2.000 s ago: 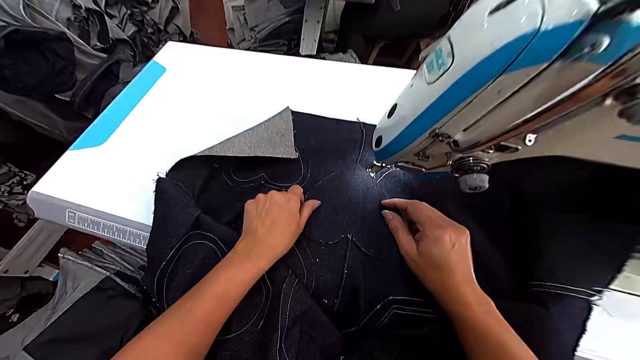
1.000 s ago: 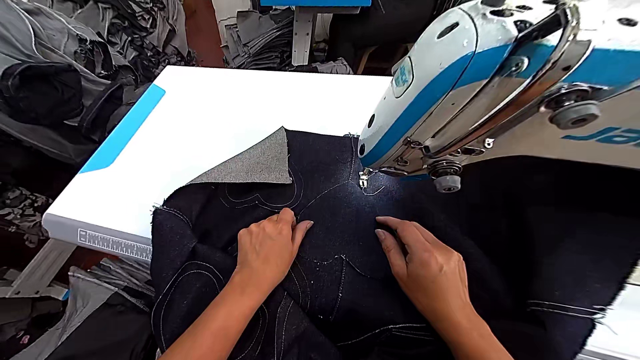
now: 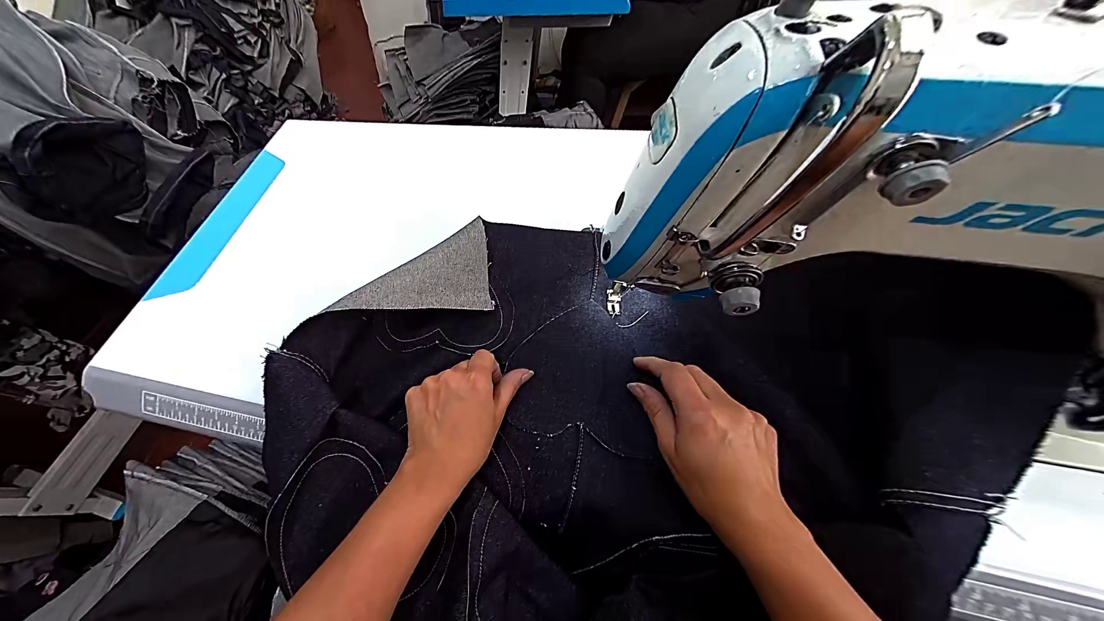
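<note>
Dark blue denim fabric point(image 3: 569, 371) with pale curved stitch lines lies over the sewing table, one corner folded back to its grey underside. On it rests my left hand point(image 3: 457, 405), its thumb and forefinger near each other; whether they pinch cloth cannot be told. My right hand point(image 3: 707, 423) lies on the denim at the right, thumb and fingers apart. Above the cloth, the presser foot point(image 3: 614, 299) of a white and blue Jack sewing machine point(image 3: 733, 129) sits beyond both hands, in a patch of light. A short loose thread curves beside the foot.
The white table top point(image 3: 388, 190) has a blue strip and a printed ruler point(image 3: 203, 416) along its front edge. Heaps of grey and black cloth point(image 3: 155, 112) lie at the left. Stacked cloth pieces point(image 3: 444, 73) stand beyond the table, near a metal leg point(image 3: 517, 69).
The view has shifted somewhat. Both hands stay on the denim, close to where they were on it. The fabric has moved slightly relative to the presser foot.
</note>
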